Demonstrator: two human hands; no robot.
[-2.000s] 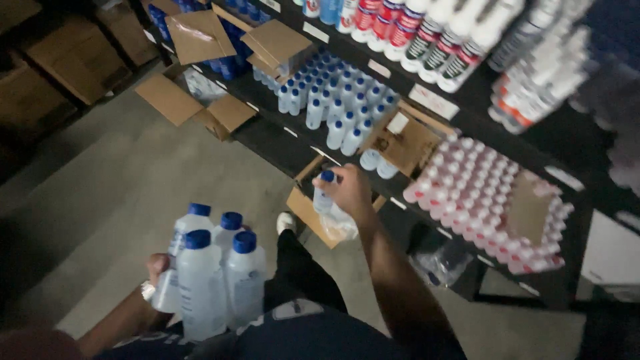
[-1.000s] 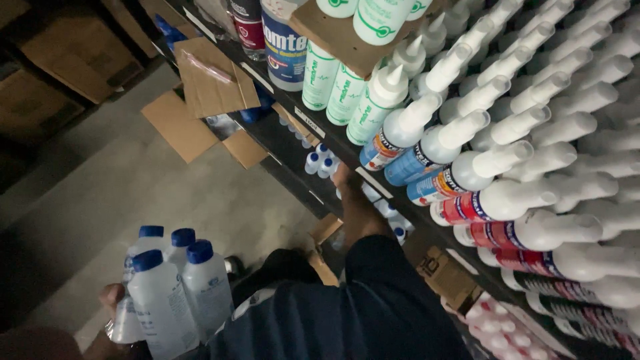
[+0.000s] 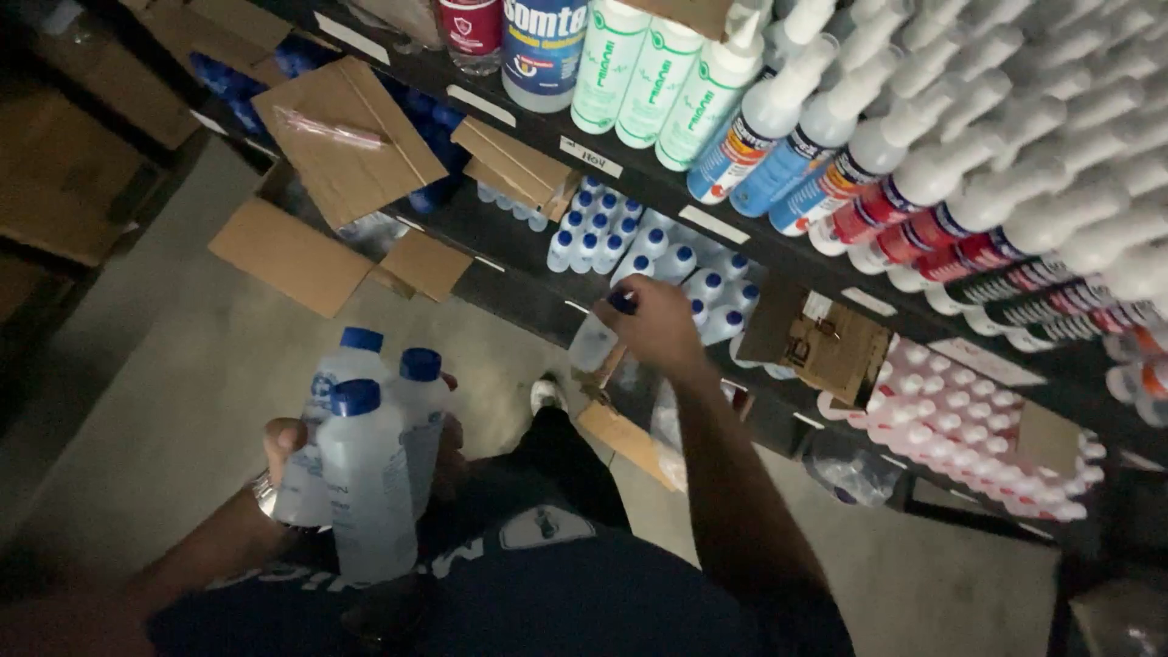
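My left hand point(image 3: 285, 447) holds several translucent plastic bottles point(image 3: 370, 484) with blue caps against my body; its fingers wrap round the group and a metal watch shows at the wrist. Over at the shelf edge, my right hand point(image 3: 662, 328) grips one blue-capped bottle point(image 3: 595, 342) by its cap, tilted. Behind that hand, rows of similar small blue-capped bottles point(image 3: 598, 224) stand on the lower shelf.
White spray-top bottles point(image 3: 912, 173) crowd the upper shelf. An open cardboard box point(image 3: 839, 351) and pink bottles with white caps point(image 3: 949, 411) are at lower right. Cardboard flaps point(image 3: 292, 255) jut out at left. My shoe point(image 3: 547, 394) is on the concrete floor.
One second ago my right hand was deep in the lower shelf; now it is at the front edge with a bottle. The left hand still holds bottles, though fewer caps show.
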